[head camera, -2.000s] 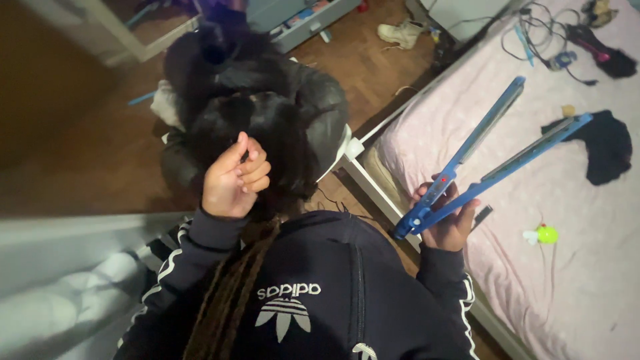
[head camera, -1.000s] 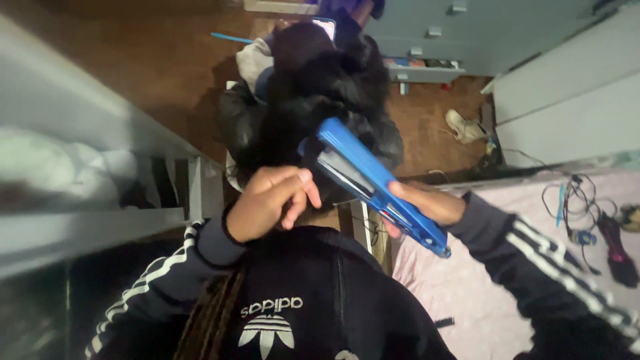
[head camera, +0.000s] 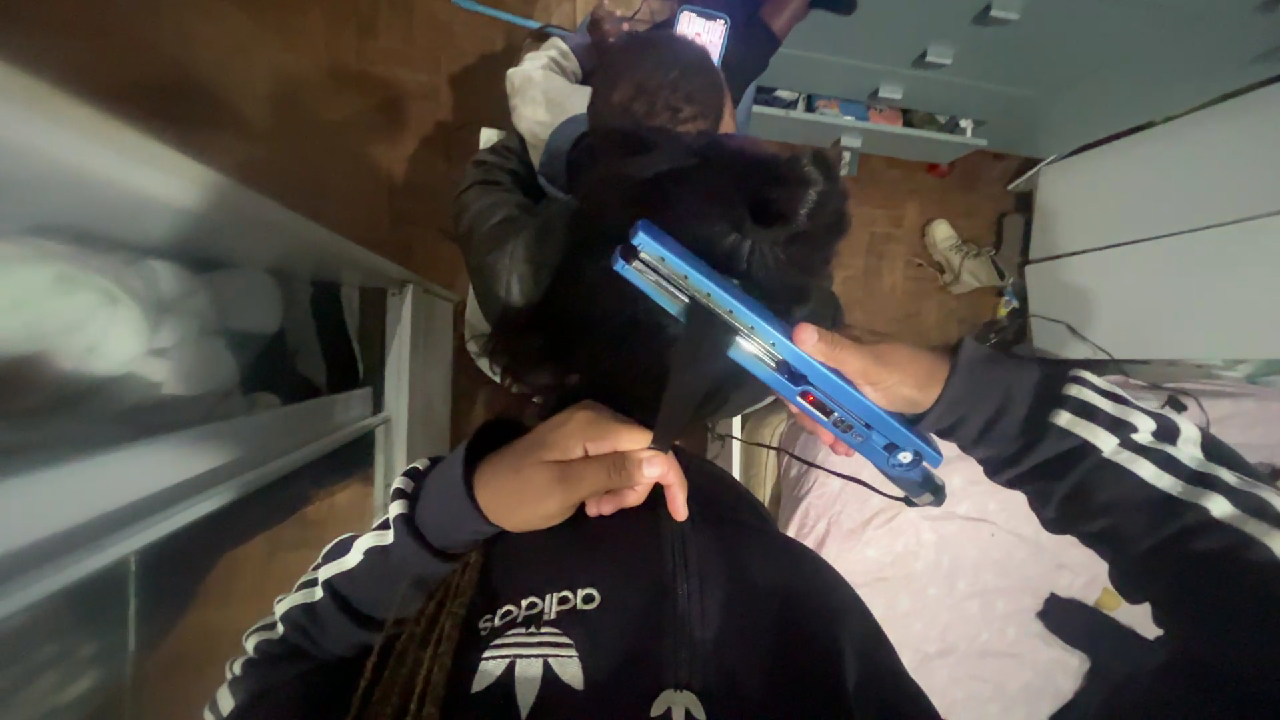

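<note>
A seated person with long dark hair is in front of me, back turned. My left hand pinches the lower end of a dark lock of hair between thumb and fingers. That lock runs up between the plates of a blue hair straightener, which lie close together around it. My right hand grips the straightener near its middle, thumb on top and fingers below. A small red light glows on its inner side, and a black cord leaves its lower right end.
A bed with a pink sheet stands at the right. Beyond the seated person are a lit phone, an open drawer and a beige shoe on the wooden floor. A white-framed unit stands at the left.
The straightener, wide open two seconds ago over the bed, is now closed around a lock of hair. My left hand, earlier without a visible lock, now holds that lock's end. The view has shifted.
</note>
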